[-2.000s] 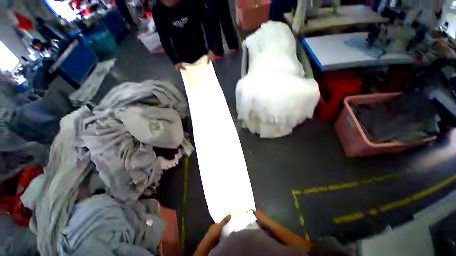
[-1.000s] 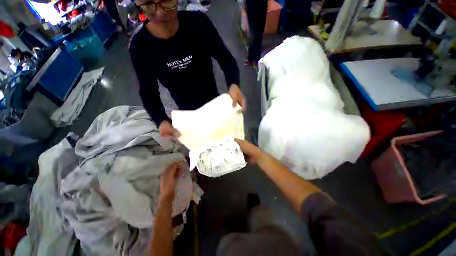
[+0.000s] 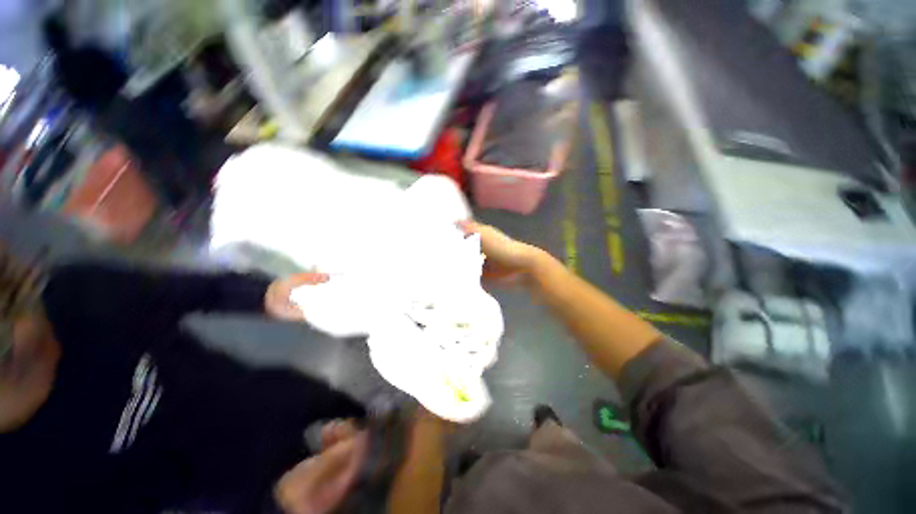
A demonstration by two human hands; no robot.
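Note:
The folded white curtain panel (image 3: 427, 301) is a thick, overexposed pad held in the air in front of me. My right hand (image 3: 500, 253) grips its upper right edge. My left hand (image 3: 430, 427) is at its lower end, mostly hidden by the cloth, with the forearm below in view; its fingers cannot be seen. The other person's one hand (image 3: 293, 295) holds the panel's left side. That person's other hand (image 3: 326, 477) is blurred, low and apart from the panel.
A person in a dark top (image 3: 191, 392) stands close at left. The white curtain stack (image 3: 291, 206) is right behind the panel, their edges merging. A pink basket (image 3: 512, 186) and worktable (image 3: 402, 115) stand beyond. At right are a long table (image 3: 804, 206) and a white strapped bundle (image 3: 768, 336).
The view has swung right and blurred. The panel has become more compact. My left hand, apart from the panel a second ago, is now at its lower end. The grey heap has left view.

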